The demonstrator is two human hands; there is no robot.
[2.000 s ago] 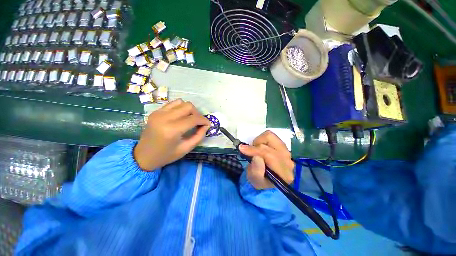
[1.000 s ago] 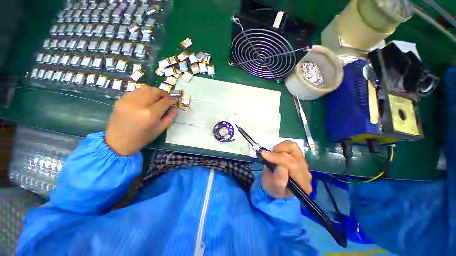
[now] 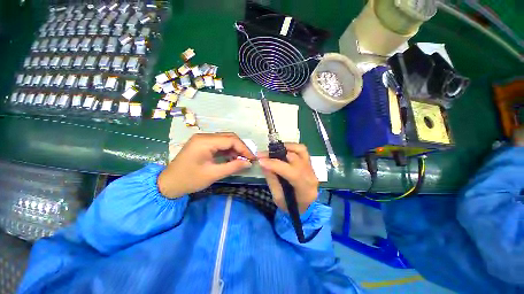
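Note:
My left hand (image 3: 210, 161) is over the front of the pale work plate (image 3: 218, 112), its thumb and index finger pinched on something small and mostly hidden at the fingertips. My right hand (image 3: 293, 175) holds the soldering iron (image 3: 277, 150), its metal tip pointing up and away over the plate. The right thumb and index finger meet the left fingertips at the same small thing. A white disc (image 3: 249, 146), perhaps the round board in glare, shows partly behind the left fingers. Loose silver battery cells (image 3: 189, 92) lie at the plate's back left.
A tray of silver cells (image 3: 74, 63) is at far left. Behind are the fume fan (image 3: 273, 66), a tub of silvery bits (image 3: 330, 85) and a large cream container (image 3: 373, 34). Tweezers (image 3: 326, 138) lie right of the plate, beside the blue soldering station (image 3: 373, 115). A person's blue sleeve (image 3: 494, 184) is at right.
My left hand has moved right from the loose cells to meet my right hand. The iron has swung from pointing at the board to pointing up and away.

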